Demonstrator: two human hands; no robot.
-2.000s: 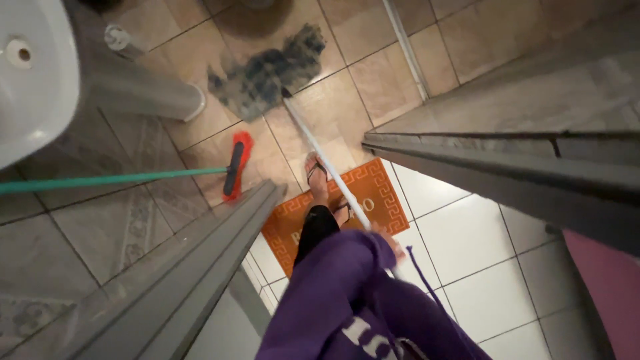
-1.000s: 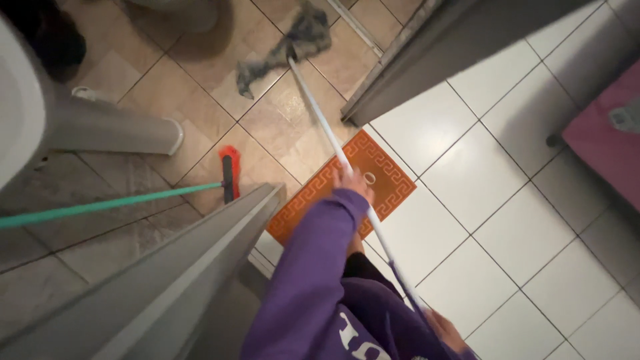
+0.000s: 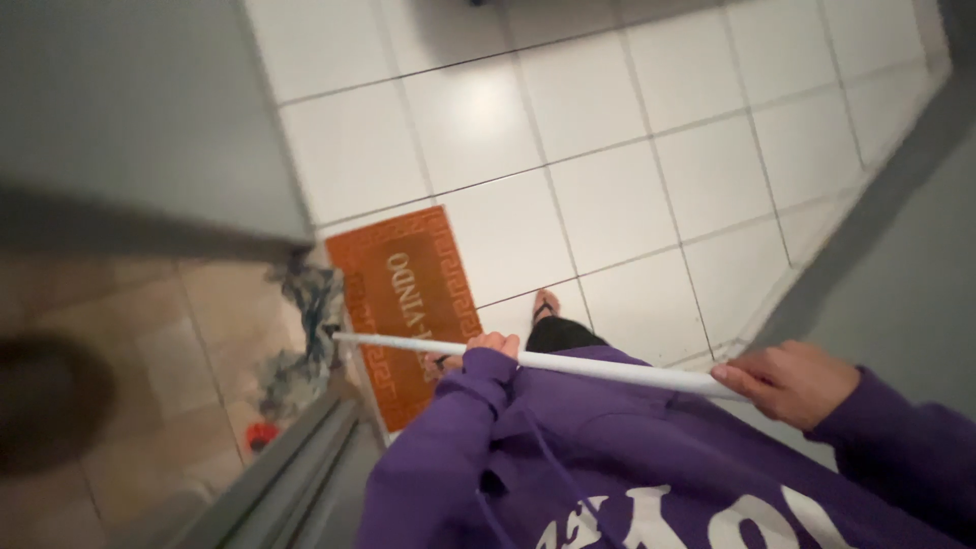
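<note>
A long white pole (image 3: 602, 369) runs across the front of my purple hoodie. My left hand (image 3: 494, 348) grips it near the middle, over the orange doormat (image 3: 354, 267). Farther right, my right hand (image 3: 797, 383) is closed around the pole close to its near end. At the pole's far tip a crumpled blue-grey cloth (image 3: 313, 305) lies on the tan tiles, against the left edge of the mat. What joins the pole to the cloth cannot be made out.
A grey door or door frame (image 3: 282, 473) rises at the lower left, with a red brush head (image 3: 261, 436) partly hidden beside it. Another grey panel (image 3: 137, 114) stands at the upper left. White floor tiles (image 3: 488, 152) spread beyond the mat, up to a grey wall (image 3: 900, 252) at right.
The cloth has moved from farther inside the tan-tiled room to the mat's edge. My right hand now shows plainly on the pole. The view has turned strongly toward the white tiles.
</note>
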